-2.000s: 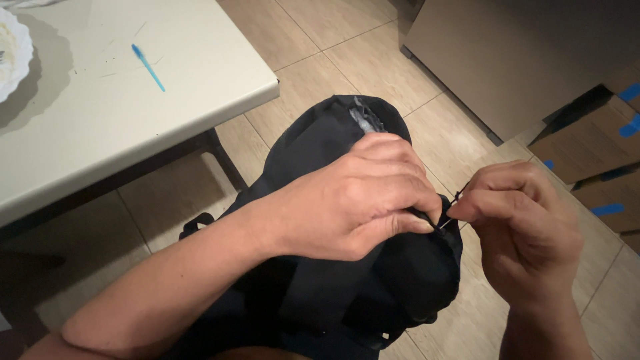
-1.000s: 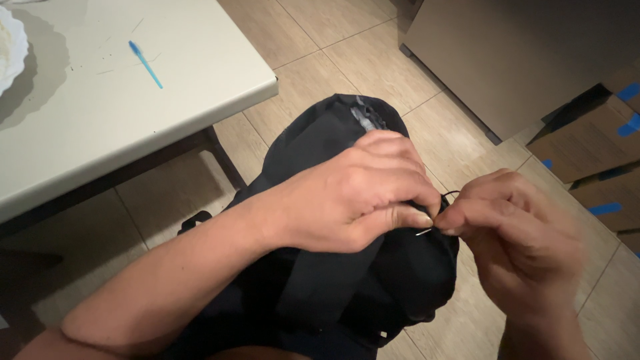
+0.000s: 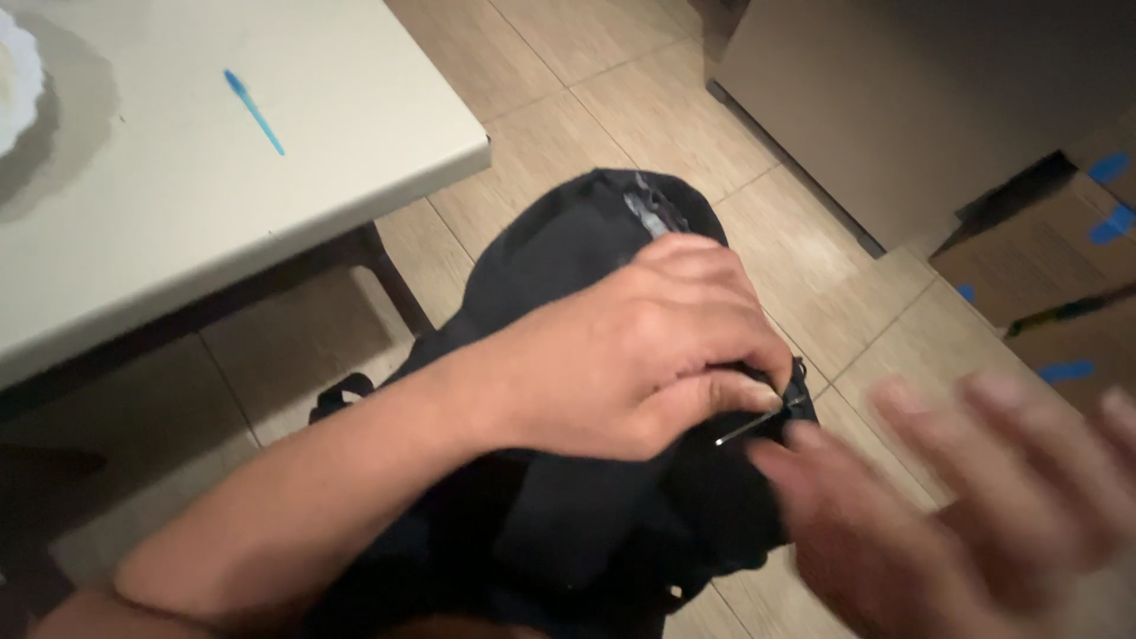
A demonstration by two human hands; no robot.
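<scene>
A black fabric bag (image 3: 568, 497), seemingly a backpack, lies across the lap. My left hand (image 3: 692, 337) pinches its edge between thumb and forefinger. From that pinch a thin metal needle (image 3: 750, 423) sticks out, running through or against the black fabric; which of the two is hard to tell. My right hand (image 3: 941, 524) is blurred, with its fingers spread and nothing visible in them, just right of the needle. A shiny grey-white patch (image 3: 652, 213) shows at the bag's far end.
A white table (image 3: 355, 98) stands at the left with a blue pen (image 3: 255, 113) and a scalloped white plate (image 3: 18, 84) on it. Beyond the tiled floor (image 3: 621, 133) are a large grey-brown cabinet or appliance (image 3: 896, 98) and cardboard boxes with blue tape (image 3: 1029, 257) at the right.
My right hand has come away from the bag's edge and its fingers have spread. More of the needle now shows beside my left thumb, which still pinches the fabric.
</scene>
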